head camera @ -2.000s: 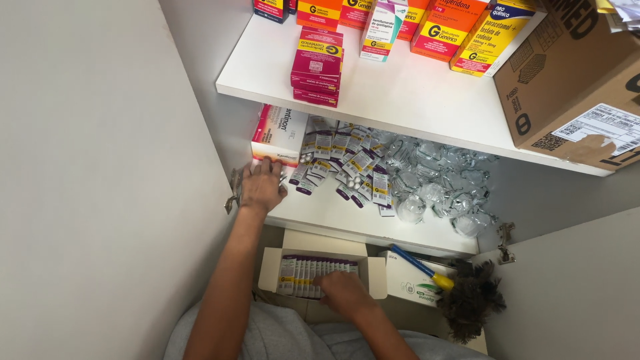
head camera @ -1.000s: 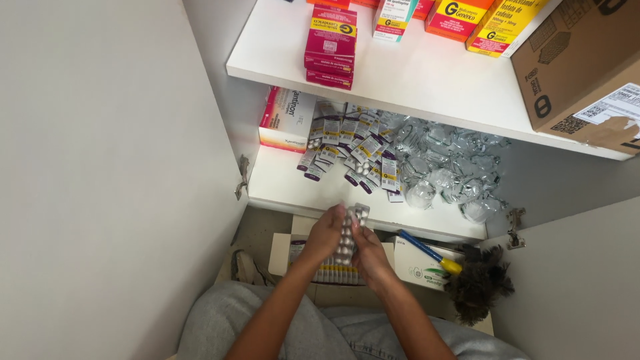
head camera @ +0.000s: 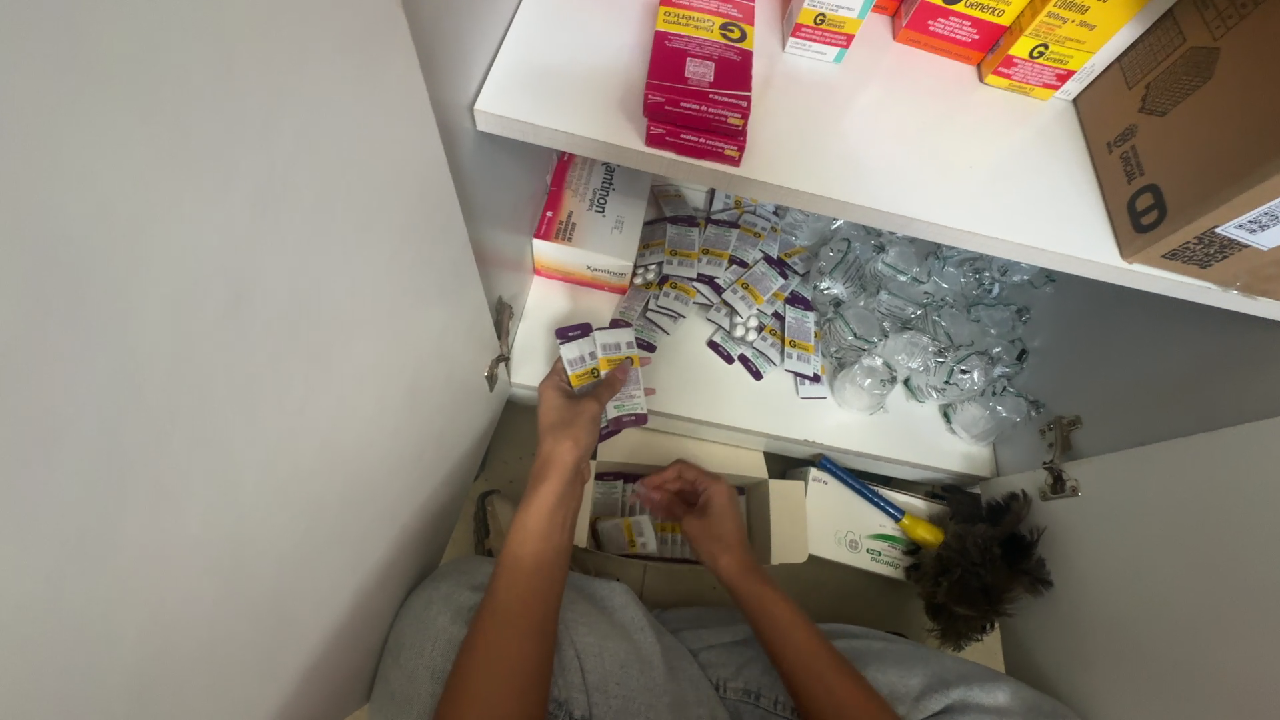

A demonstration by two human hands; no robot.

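My left hand (head camera: pixel 575 405) holds several medicine blister cards (head camera: pixel 622 375), white with yellow bands and purple ends, fanned out at the front left edge of the lower shelf. Over an open cardboard box (head camera: pixel 786 520) my right hand (head camera: pixel 693 505) is slightly blurred, its fingers bent; whether it touches a card cannot be told. Similar cards (head camera: pixel 640 535) stand in rows in that box, with one or more lying on top. A loose pile of the same cards (head camera: pixel 755 285) lies on the lower shelf, right of a white and red medicine box (head camera: pixel 590 220).
Clear plastic-wrapped items (head camera: pixel 910 320) fill the lower shelf's right side. Medicine boxes (head camera: pixel 700 60) and a brown carton (head camera: pixel 1180 130) stand on the upper shelf (head camera: pixel 860 150). A feather duster (head camera: pixel 975 565) rests by a white box (head camera: pixel 850 520). Cabinet doors (head camera: pixel 230 350) flank both sides.
A second ago both my hands held silvery blister packs together above the box. Now they are apart: the left is up by the shelf with cards, the right over the box.
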